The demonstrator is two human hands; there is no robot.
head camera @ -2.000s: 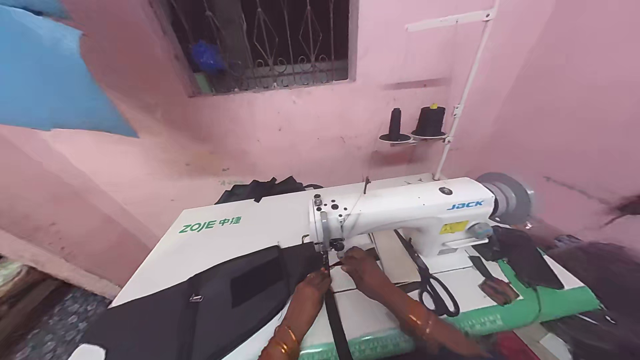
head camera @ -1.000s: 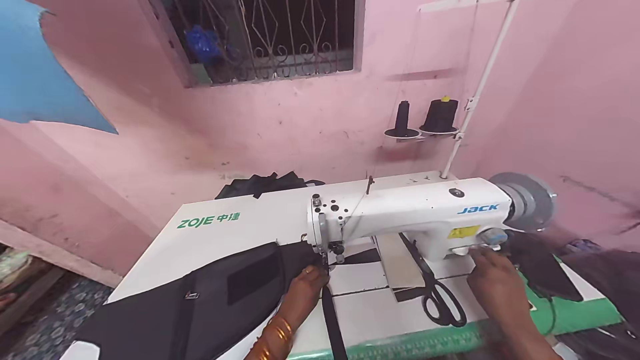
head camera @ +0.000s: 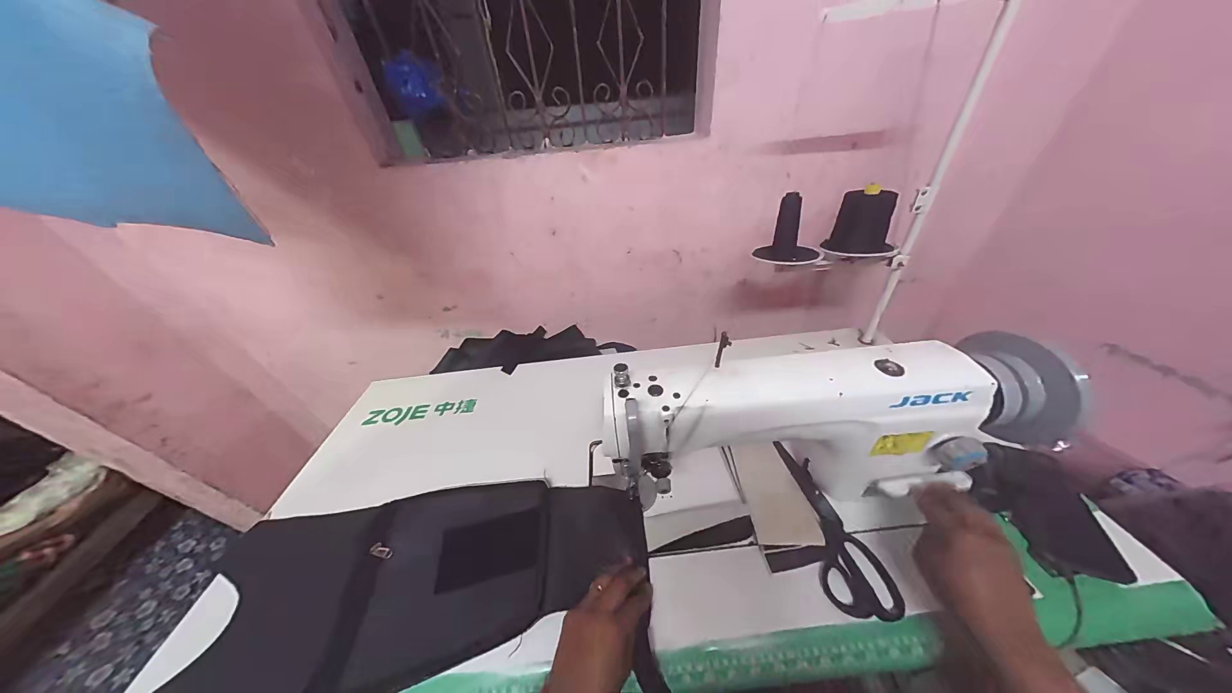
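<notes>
A white Jack sewing machine [head camera: 770,395] stands on the white table [head camera: 520,423]. Black fabric with a zipper [head camera: 462,568] lies at its left, one edge under the needle area. My left hand [head camera: 606,616] rests on that edge, fingers on the fabric and a black strip [head camera: 643,645] that hangs toward me. My right hand [head camera: 962,539], slightly blurred, has its fingers at the white reverse-stitch lever [head camera: 919,483] below the stitch dial. Black-handled scissors [head camera: 857,577] lie between the hands, beside a beige strip [head camera: 780,500]. The presser foot is mostly hidden.
Black thread cones [head camera: 861,223] stand on a thread stand behind the machine. Bunched black fabric [head camera: 525,348] lies at the table's back edge. The grey handwheel [head camera: 1035,390] is at the right, with dark pieces [head camera: 1049,510] below it. Green material [head camera: 799,664] borders the front edge.
My right hand has moved from beside the needle area to the lever on the right. My left hand has come nearer to me along the fabric edge.
</notes>
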